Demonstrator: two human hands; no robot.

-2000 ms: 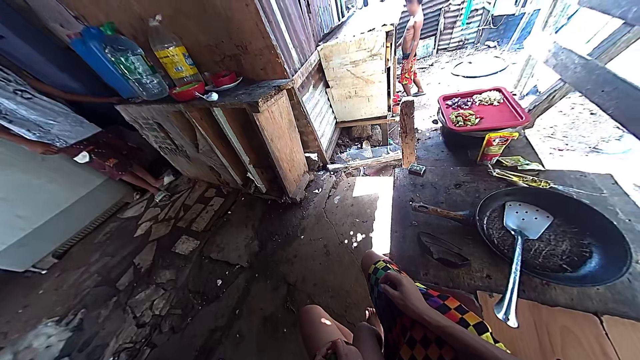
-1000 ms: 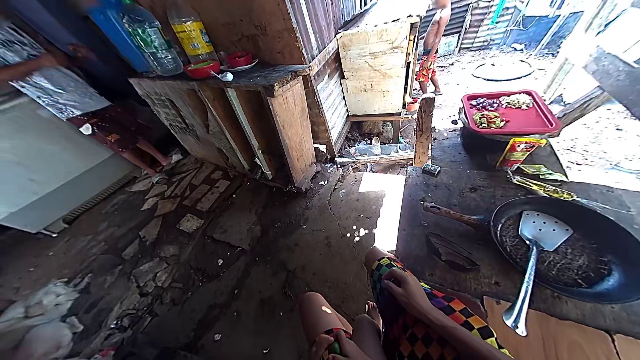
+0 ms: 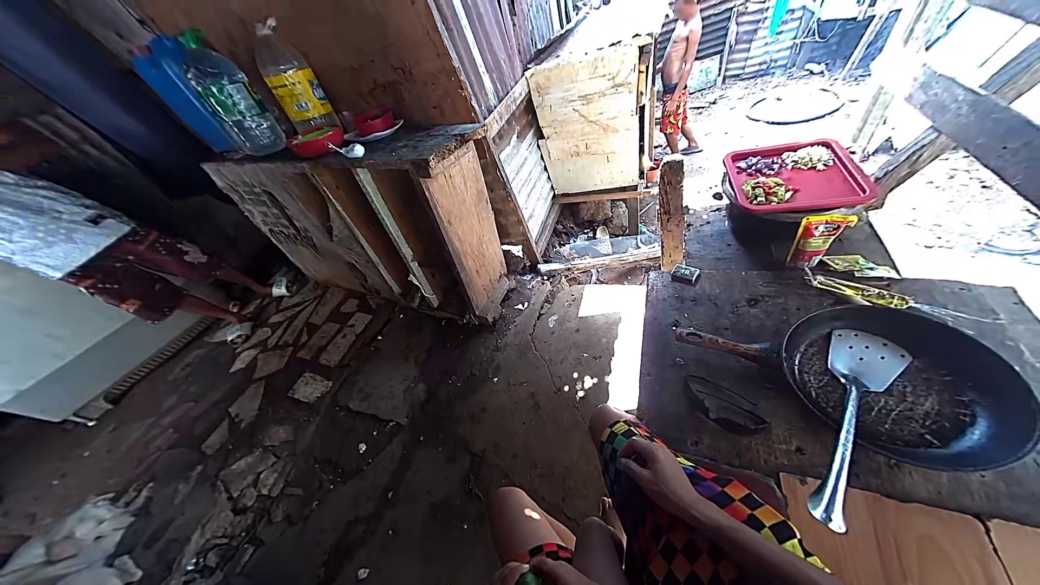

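Observation:
My left hand (image 3: 528, 573), cut off by the bottom edge, is closed around a small green thing, which mostly cannot be seen; fingers beside it overlap a bare leg. My right hand (image 3: 646, 465) rests on the checkered shorts (image 3: 723, 496) just behind the knee, its fingers loosely bent and nothing seen in it. Right of it, on a dark tabletop (image 3: 731, 301), a frying pan (image 3: 987, 406) holds a slotted metal spatula (image 3: 869, 357), its handle hanging over the rim. A black strap-like item (image 3: 727, 405) lies beneath the pan's wooden handle.
Behind the pan are a red tray (image 3: 853, 191) of chopped ingredients on a dark pot, a red-yellow packet (image 3: 821, 240) and a small box (image 3: 685, 274). Bottles (image 3: 296, 89) and red bowls (image 3: 315, 141) stand on a wooden counter. Two people (image 3: 678, 73) (image 3: 150, 272) are farther off. Broken tiles cover the floor.
The green thing in my left hand has come into sight at the bottom edge. My right hand has stayed on the shorts. The pan and spatula have not moved.

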